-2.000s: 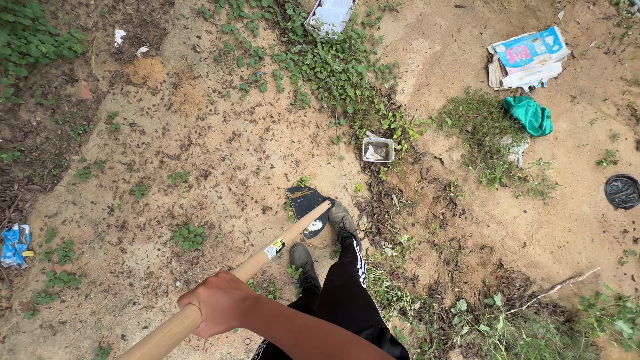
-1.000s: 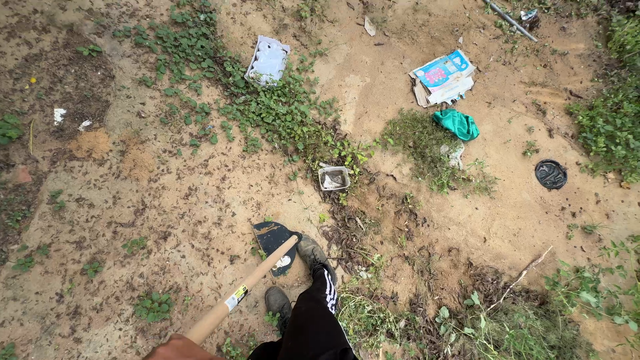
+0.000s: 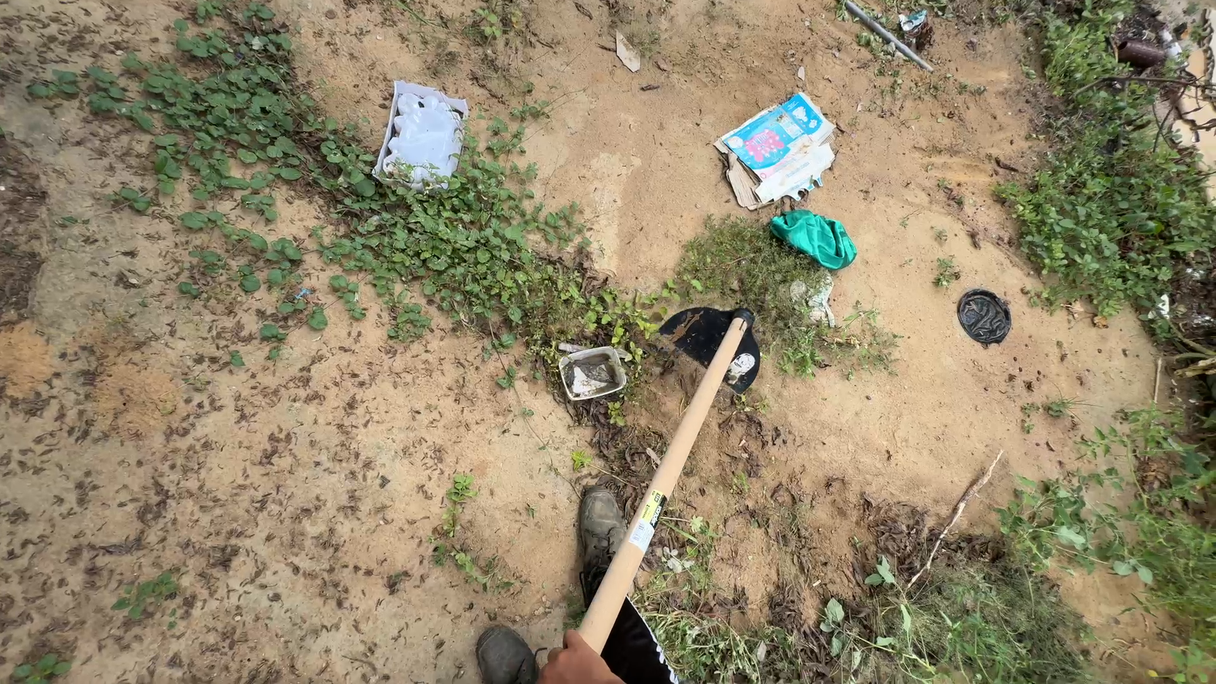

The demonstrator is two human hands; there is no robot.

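My right hand (image 3: 575, 660) shows at the bottom edge, closed around the pale wooden handle of a hoe (image 3: 679, 446). The handle slants up and right to a wide black hoe blade (image 3: 705, 334) at the edge of some low weeds. Just left of the blade, a small clear plastic tub (image 3: 593, 372) with dirt and scraps in it sits on the soil. My left hand is out of view. Below the tub are my dark boots, one (image 3: 600, 527) beside the handle and the other (image 3: 504, 655) lower left.
Creeping weeds (image 3: 427, 233) run diagonally toward the tub. An egg tray (image 3: 423, 133), torn printed cardboard (image 3: 779, 152), green cloth or plastic (image 3: 814, 238) and a round black object (image 3: 984, 316) lie around. A pipe (image 3: 888, 36) is at the top, and a dry stick (image 3: 955, 518) lies lower right.
The hoe blade has moved from beside my boots to the right of the plastic tub, by the weeds. My right hand stays on the handle. The view has shifted right.
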